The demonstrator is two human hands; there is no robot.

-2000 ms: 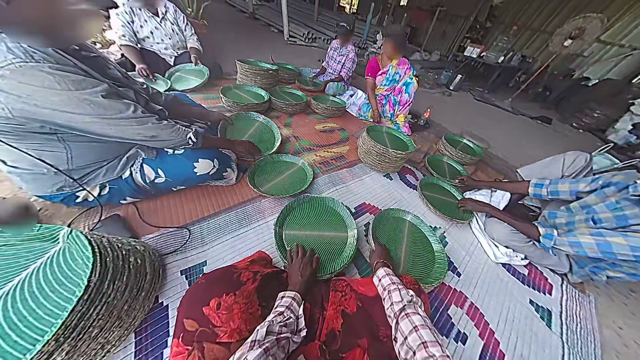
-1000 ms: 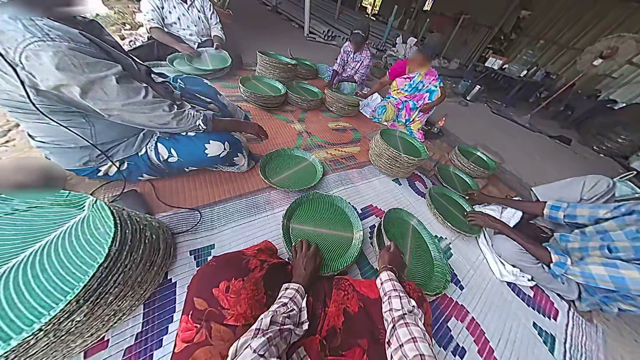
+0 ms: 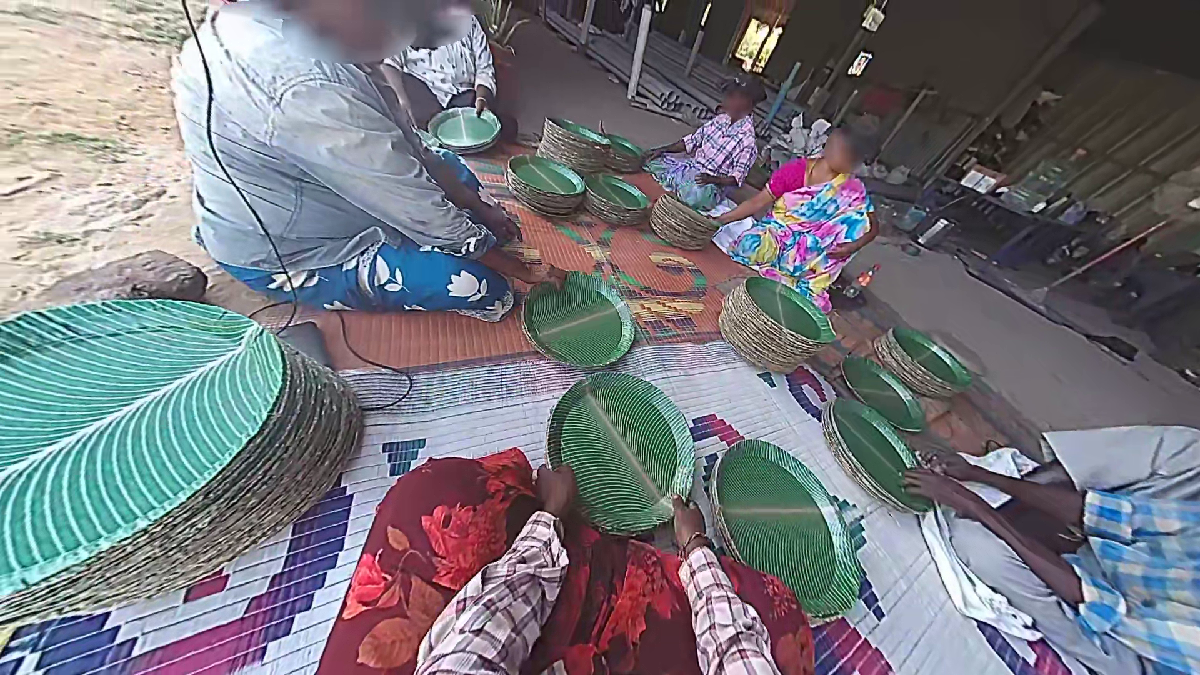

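Note:
A round green leaf-patterned plate (image 3: 621, 454) lies in front of me, its near edge over my lap. My left hand (image 3: 557, 491) holds its lower left rim. At the lower right rim, my right hand (image 3: 688, 521) grips the same plate. Just right of it, a second green plate (image 3: 786, 527) rests partly against my red floral cloth, touched by neither hand. Beyond the held plate is another green plate (image 3: 578, 320), with a co-worker's hand at its upper left edge.
A tall stack of green plates (image 3: 314, 450) stands at my left. Further stacks (image 3: 773, 323) sit on the patterned mats (image 3: 441, 487). Co-workers sit ahead, left and right; the right one's hands touch a plate stack (image 3: 867, 452). A black cable (image 3: 366, 361) runs at left.
My right hand has moved left from the right-hand plate to the middle plate's rim. My left hand has shifted to that plate's left edge. The left co-worker's hand now reaches the far plate.

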